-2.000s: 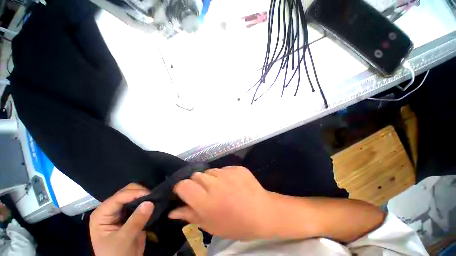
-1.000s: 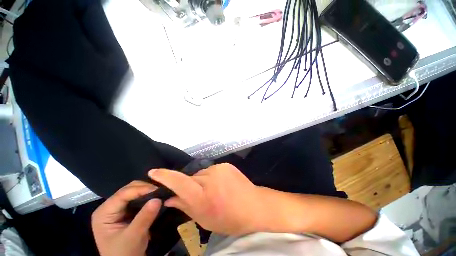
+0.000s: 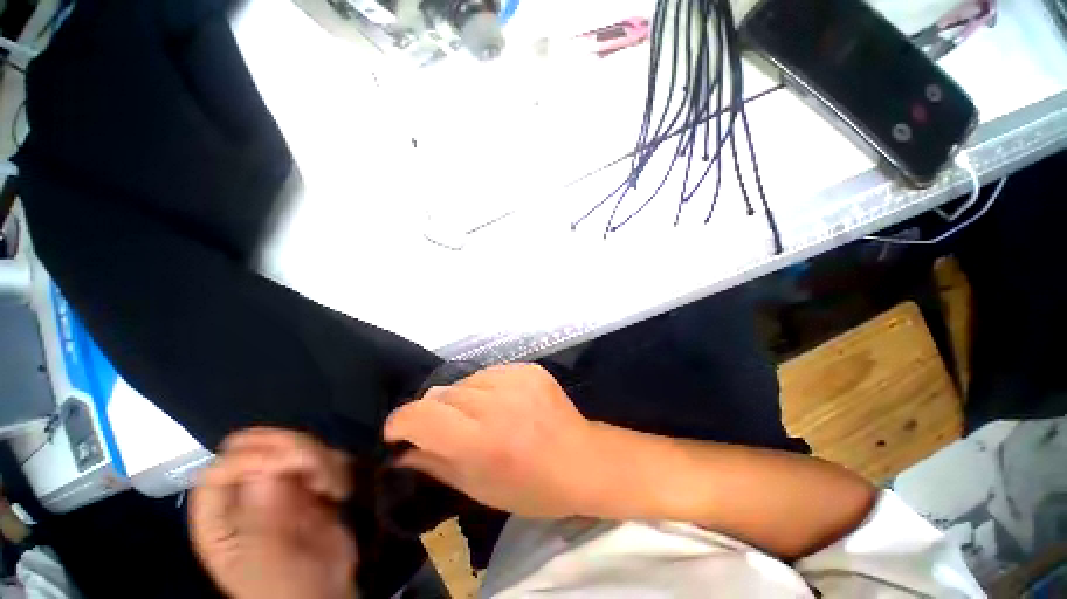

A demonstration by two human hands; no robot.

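Observation:
A large black garment piece [image 3: 222, 304] drapes from the far left of the table over its front edge to my lap. My right hand [image 3: 497, 439] is closed on the gathered edge of the garment at the table's front edge. My left hand [image 3: 275, 509] is blurred, just left of the bunched cloth. Its fingers are curled, and whether it holds any cloth cannot be told. The fingertips of my right hand are partly hidden in the black cloth.
Thin black cords [image 3: 702, 117] hang over the white table [image 3: 386, 257]. A smartphone [image 3: 860, 88] with a white cable lies right of them. Metal machine parts [image 3: 477, 33] and pink-handled tools [image 3: 614, 38] are at the back. A wooden stool [image 3: 878, 369] stands below at right.
My left hand has moved off the pinched fold, slightly left and down, and is now blurred. My right hand stays on the cloth, its fingers more curled, its index finger no longer stretched out left.

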